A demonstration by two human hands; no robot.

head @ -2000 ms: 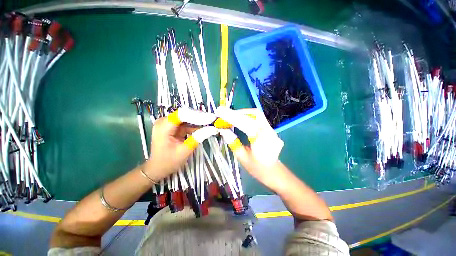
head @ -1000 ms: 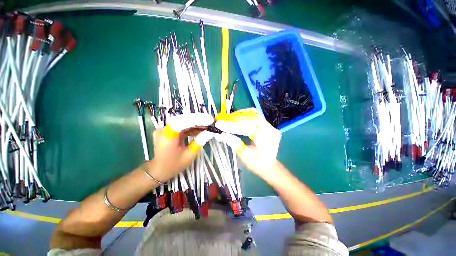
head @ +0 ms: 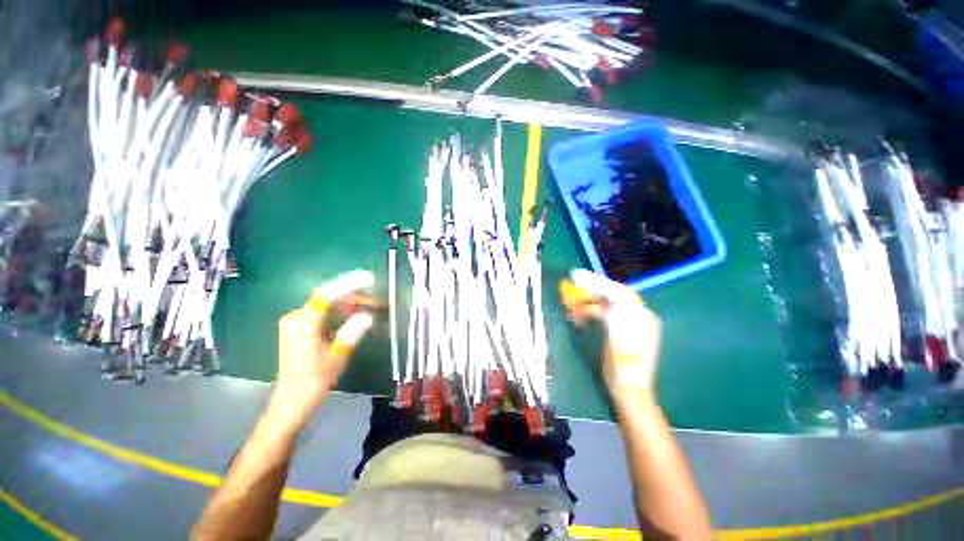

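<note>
The centre bundle of white wire harnesses (head: 465, 306) lies on the green mat in front of me, red connectors toward my body and thin dark ends away. My left hand (head: 322, 328) is left of the bundle, its white and yellow finger cots apart, with nothing visible between them. My right hand (head: 624, 322) is right of the bundle, below the blue bin (head: 714, 254). Its fingers are bent and blurred, so I cannot tell if they hold anything. Small black connector pieces (head: 650, 217) lie in the bin. Neither hand touches the bundle.
A large harness pile (head: 180, 201) lies at the left. A smaller group (head: 529, 37) lies beyond the pale rail (head: 359, 93). More harnesses (head: 861, 264) lie on clear plastic at the right. Yellow tape (head: 533, 169) runs between bundle and bin.
My hands have moved apart from above the bundle to either side of it. The view has shifted, showing more of the left pile and the group beyond the rail.
</note>
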